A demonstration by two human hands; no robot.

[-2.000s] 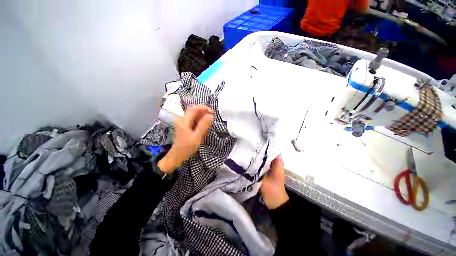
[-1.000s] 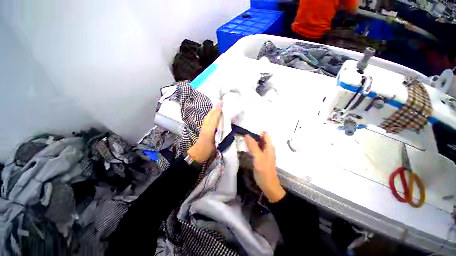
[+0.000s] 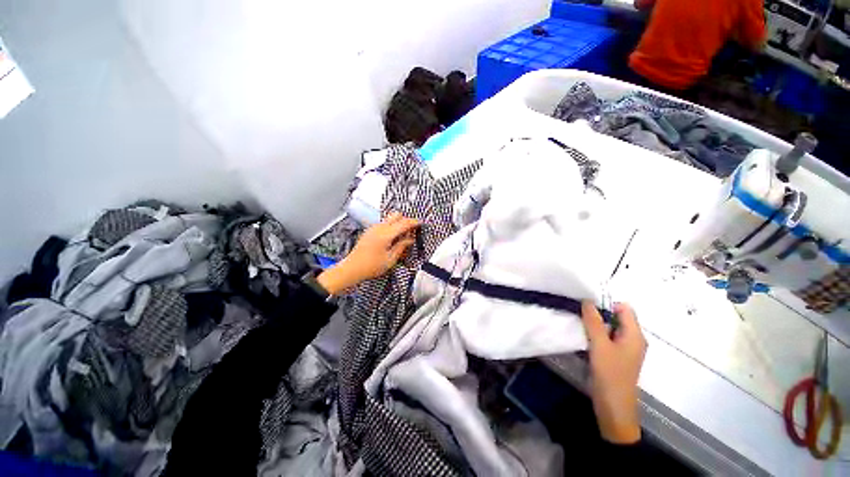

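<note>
A black-and-white checked garment with white lining hangs over the table's front edge, the lining spread on the table. A narrow black strip runs across the lining. My right hand pinches the strip's right end and the lining edge between thumb and fingers. My left hand lies on the checked cloth at the strip's left side, fingers bent; whether it grips the cloth is unclear.
The white sewing machine stands right, with plaid cloth on it and red-and-yellow scissors nearer. A garment heap lies lower left. Behind are a blue crate, cloth in a trough and a person in orange.
My right hand has moved right, drawing the lining and black strip out flat. My left hand has moved from the lining onto the checked cloth. The view has shifted, moving the machine rightward.
</note>
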